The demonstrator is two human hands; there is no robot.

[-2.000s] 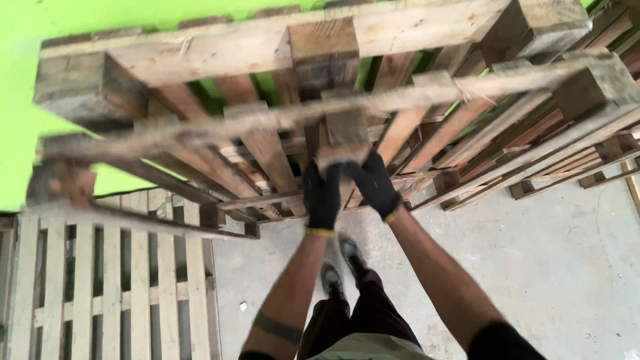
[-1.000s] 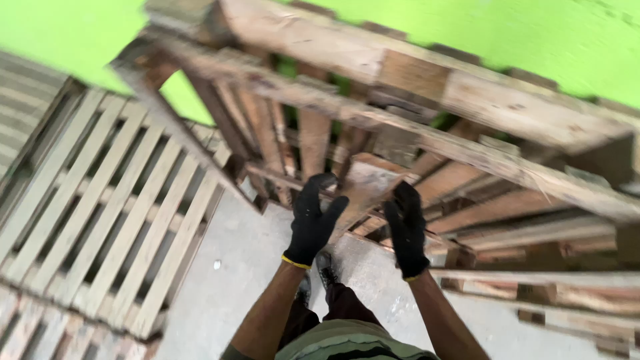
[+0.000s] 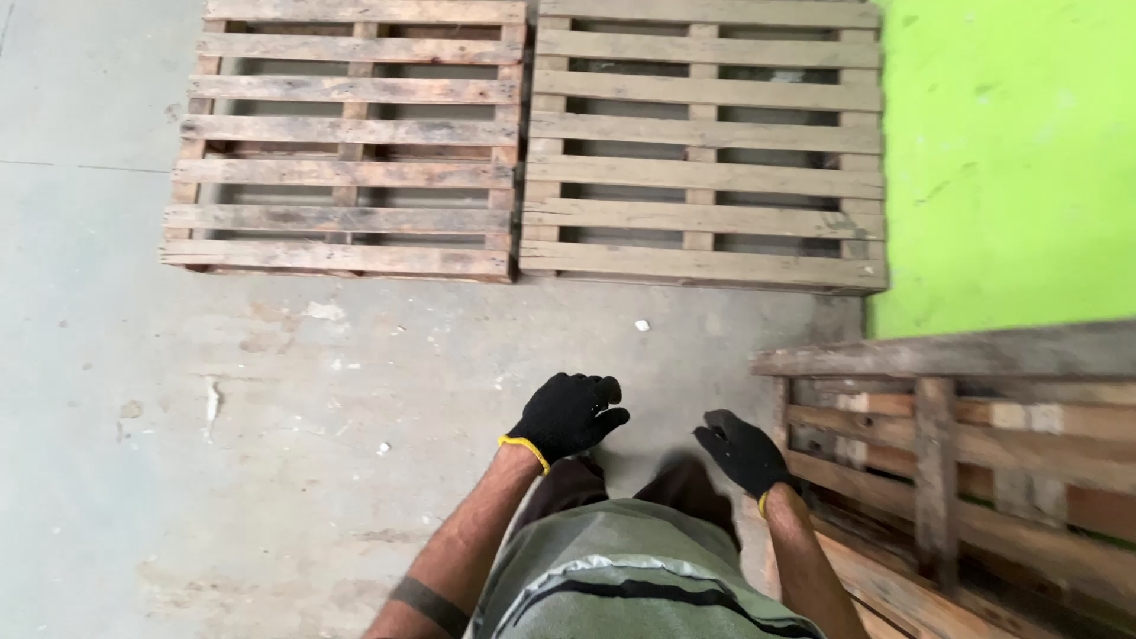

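My left hand, in a black knit glove with a yellow cuff, hangs over the concrete floor, fingers slightly curled and holding nothing. My right hand, gloved the same way, is also without a load, its thumb and fingers apart. Close to its right stands an upright wooden pallet, leaning with others near the wall. Ahead of both hands, two wooden pallets lie flat side by side: a reddish weathered one at left and a paler one at right.
A bright green wall borders the paler pallet on the right. Grey concrete floor spreads ahead and to the left, with small white debris and a white scrap on it.
The view has swung strongly away from the upright pallets toward the flat ones. My hands were at the upright pallets before; now they are away from them, over the floor.
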